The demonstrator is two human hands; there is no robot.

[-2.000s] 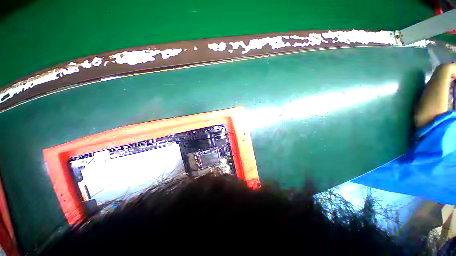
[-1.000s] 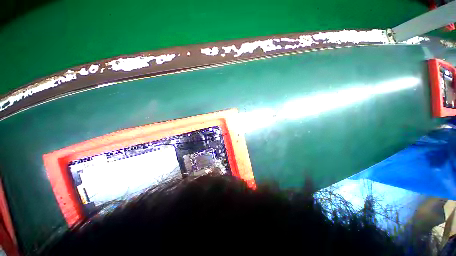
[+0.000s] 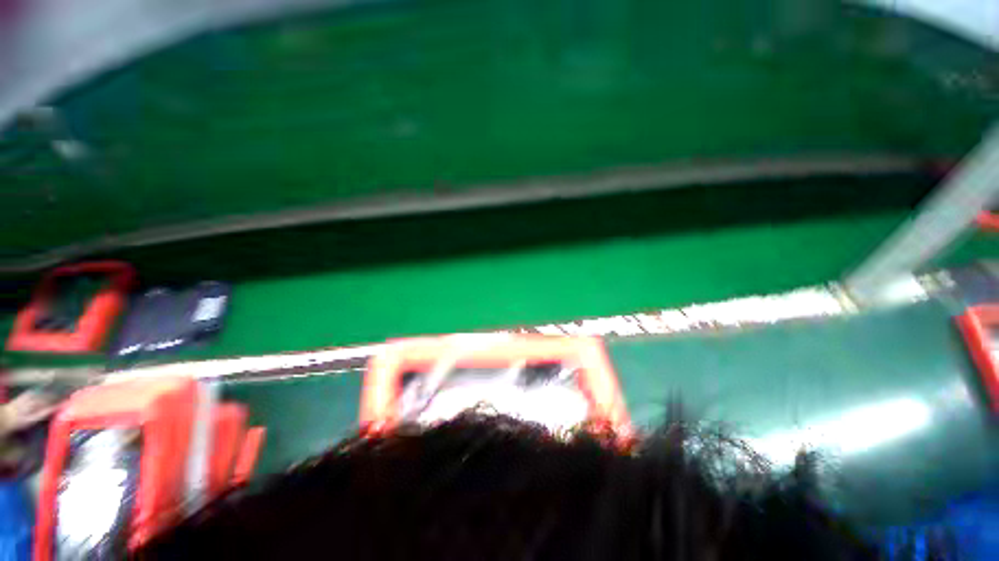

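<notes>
A tablet unit (image 3: 526, 400) with a bright silver-white area lies in a red-orange holding frame (image 3: 493, 348) on the dark-green bench, at the centre. Its lower part is hidden by dark hair in front of the camera. The picture is blurred, so details inside the unit cannot be told. My left hand and my right hand are not in view.
Red frames (image 3: 164, 400) stand at the left, one holding a bright unit. On the belt (image 3: 493, 290) lie another red frame (image 3: 42, 336) and a dark slab (image 3: 173, 321). A grey arm (image 3: 931, 230) crosses the right; another red frame (image 3: 977, 334) is at the right edge.
The view has lifted and turned left, showing more belt and the left-hand frames. The central framed unit now appears further right, with more of it hidden by hair.
</notes>
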